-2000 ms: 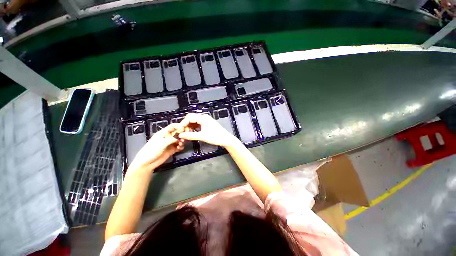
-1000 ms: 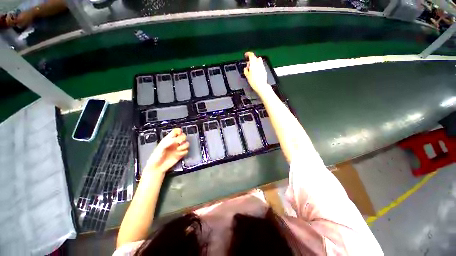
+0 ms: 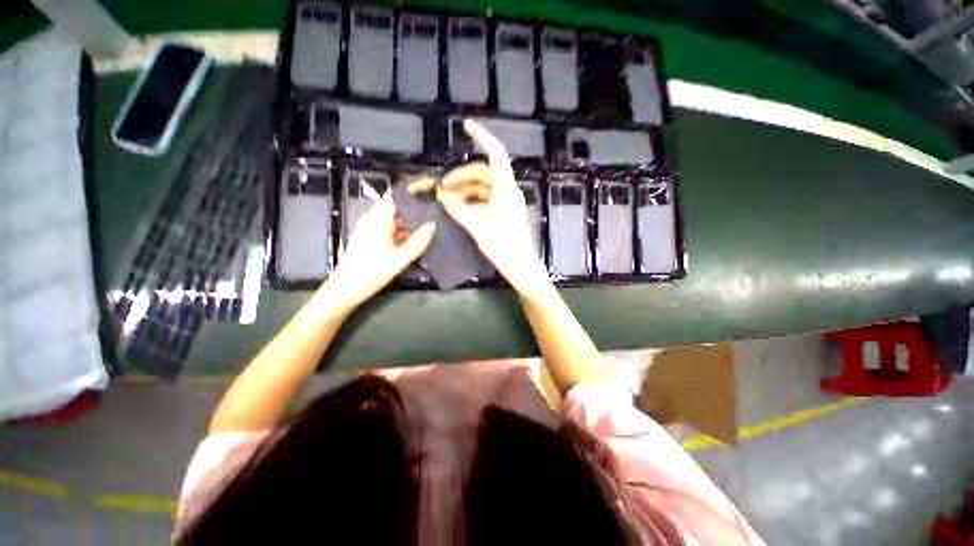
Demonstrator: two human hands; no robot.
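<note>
A phone case (image 3: 454, 251), dark grey, is held tilted over the front row of the black blister tray (image 3: 470, 284). My left hand (image 3: 376, 245) grips its left side. My right hand (image 3: 493, 213) is at its upper end, fingertips near the camera end; whether they hold a small piece cannot be told. Grey cases with dark camera corners lie in the tray's back, middle and front rows. One back-row pocket (image 3: 603, 80) is empty and black. The hands hide part of the front row.
Left of the tray lie gridded adhesive sheets (image 3: 192, 235) and a smartphone (image 3: 162, 96). White quilted sheeting (image 3: 43, 235) is at the far left. A cardboard box (image 3: 692, 389) and red stool (image 3: 884, 360) are below the bench edge.
My right hand has come back from the back row to my left hand. A case is now held between them, and one back-row pocket is empty. The view has tilted downward.
</note>
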